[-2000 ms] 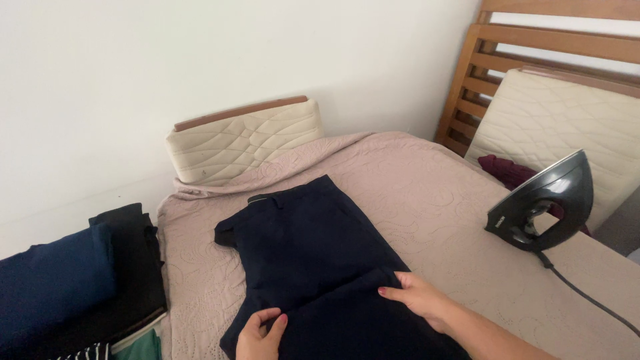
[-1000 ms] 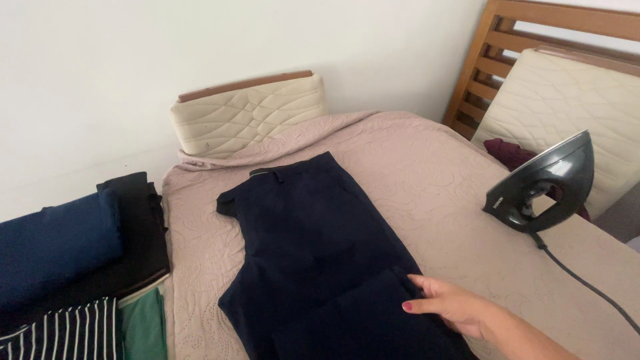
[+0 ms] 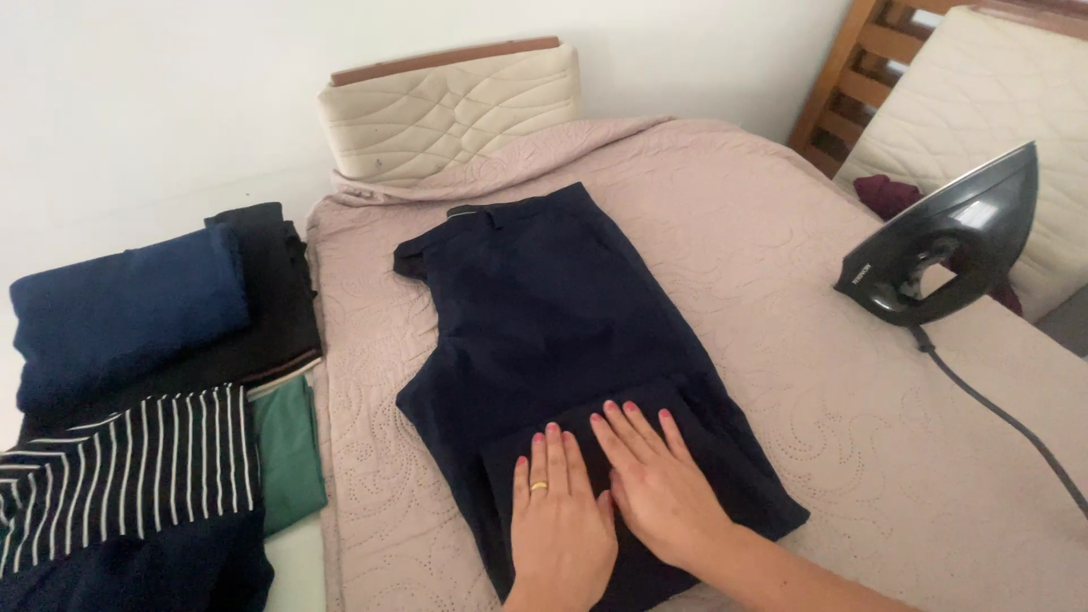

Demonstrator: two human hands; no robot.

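Navy trousers (image 3: 552, 297) lie folded on a pink quilted cover (image 3: 731, 212), waistband toward the wall, with a leg part folded back over them near me. My left hand (image 3: 561, 518), a ring on one finger, rests palm down on the folded part. Beside it my right hand (image 3: 667, 489) also lies flat on the cloth, fingers slightly spread; the thumbs are close together. Neither hand grips anything. A dark electric iron (image 3: 943, 238) stands upright on its heel at the right, away from both hands.
Folded clothes are piled at the left: a blue one (image 3: 127, 306), a black one (image 3: 276, 280), a striped one (image 3: 170, 463) and a green one (image 3: 289, 450). Padded cream chair backs (image 3: 455, 110) stand behind and at the right. The iron's cord (image 3: 1003, 412) runs down the right side.
My left hand, out of view a second ago, has come onto the trousers. My right hand has moved left from their right edge and now lies flat on the folded cloth.
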